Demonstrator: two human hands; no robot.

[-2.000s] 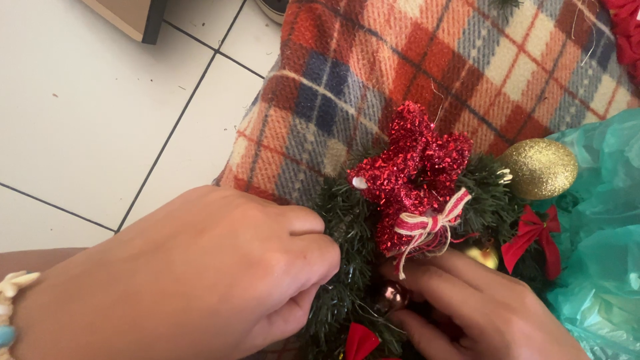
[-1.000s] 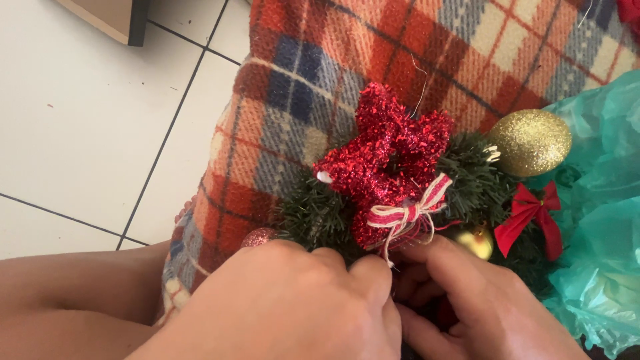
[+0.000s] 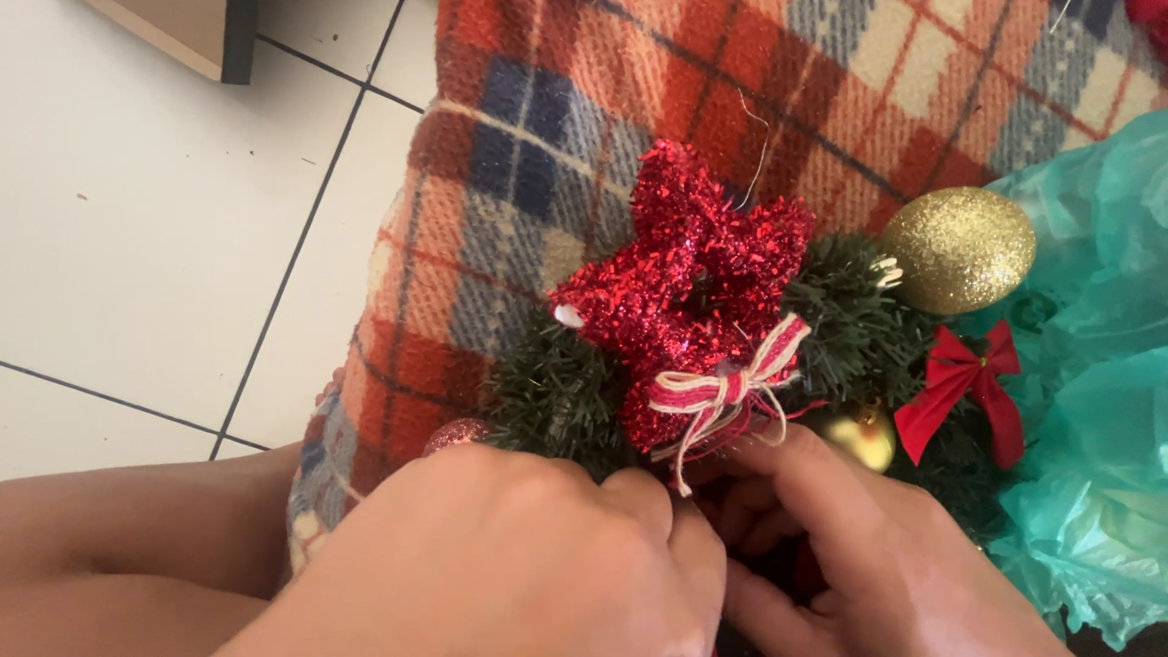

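Observation:
A red glitter star (image 3: 703, 301) with a red-and-cream string bow (image 3: 730, 391) lies on a green artificial garland (image 3: 566, 392). My left hand (image 3: 538, 547) covers the garland's near part just below the star, its fingers curled down and their tips hidden. Beside it, my right hand (image 3: 839, 529) bends its fingers under the string bow; whatever they touch is hidden. A large gold glitter bauble (image 3: 960, 248), a small shiny gold bauble (image 3: 862, 438) and a red ribbon bow (image 3: 972, 392) sit on the garland's right. A pink glitter bauble (image 3: 456, 435) shows behind my left hand.
A plaid blanket (image 3: 584, 137) lies under the garland. Crumpled teal plastic (image 3: 1095, 392) borders it at right. White floor tiles (image 3: 164, 228) and the corner of a box-like object (image 3: 182, 32) are at left. A bare leg (image 3: 137, 547) is at lower left.
My left hand has moved right, close to my right hand, and now hides the small copper-pink bauble seen two seconds ago. The pink glitter bauble has come into sight. The view has shifted somewhat.

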